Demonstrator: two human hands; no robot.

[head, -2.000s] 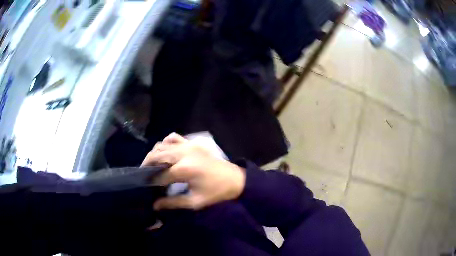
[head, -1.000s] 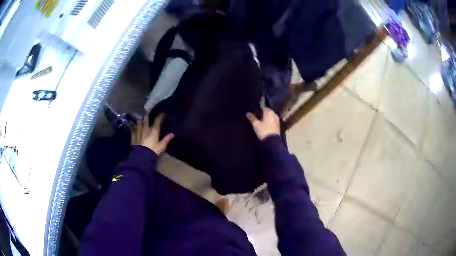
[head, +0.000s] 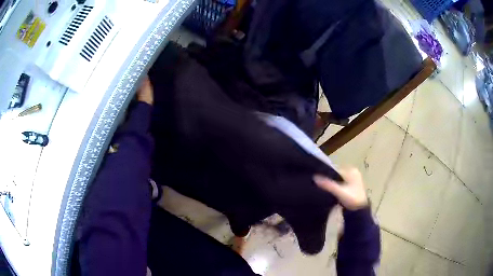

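A large dark fabric panel point(head: 232, 145) hangs spread between my hands, over my lap and beside the table edge. A white strip point(head: 297, 135) shows along its right upper edge. My right hand point(head: 348, 188) pinches the panel's right edge, thumb on top; it is slightly blurred. My left hand point(head: 145, 90) is at the panel's upper left edge by the table rim, mostly hidden by the cloth and sleeve, so its grip cannot be made out.
The white table point(head: 32, 178) with a ridged edge curves along the left, bearing snips point(head: 35, 138), a brass-coloured stick point(head: 30, 110) and a vented white machine part point(head: 81, 43). Dark cloth point(head: 362, 59) hangs over a wooden bar point(head: 378, 110). A blue basket point(head: 208, 16) stands behind. Tiled floor lies right.
My right hand has moved right and down, drawing the panel's edge out over the floor. My left hand has moved up and away along the table edge. The white strip now lies slanted.
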